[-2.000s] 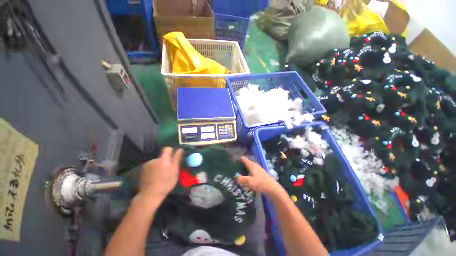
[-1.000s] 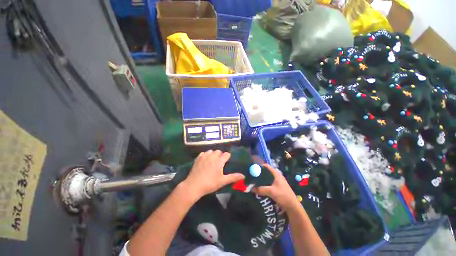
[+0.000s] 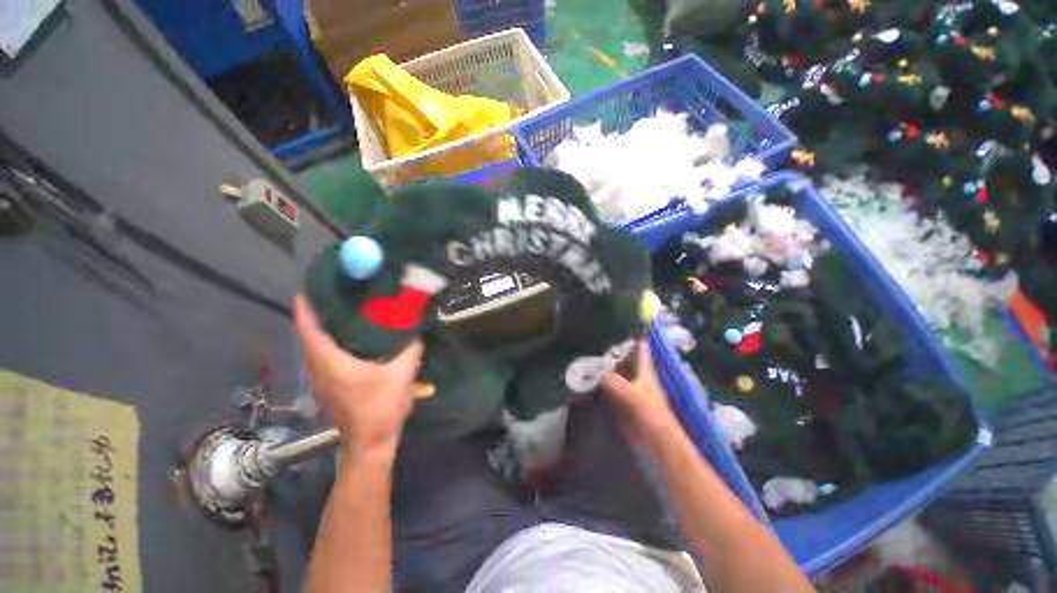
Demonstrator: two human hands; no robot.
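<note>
A dark green plush wreath (image 3: 464,220) is held up over the lap, its ring rounded and its hole open. White "MERRY CHRISTMAS" letters, a blue pompom, a red patch and a snowman show on it. My left hand (image 3: 365,388) grips its left side below the red patch. My right hand (image 3: 640,392) grips its lower right side by the snowman. White fluff (image 3: 533,440) shows at the wreath's lower edge. The metal filling nozzle (image 3: 296,446) sticks out of the grey machine at the left; its tip is hidden behind my left hand and forearm.
A scale (image 3: 498,304) shows through the wreath's hole. A blue tub (image 3: 875,278) of green covers is at the right. A blue crate (image 3: 695,72) of white fill and a cream basket (image 3: 458,58) with yellow cloth stand behind. A wreath pile (image 3: 927,127) lies at the back right.
The wreath has come off the nozzle and is now raised and turned, its hole facing me. Both hands have moved to its opposite sides. The view has tilted and shifted.
</note>
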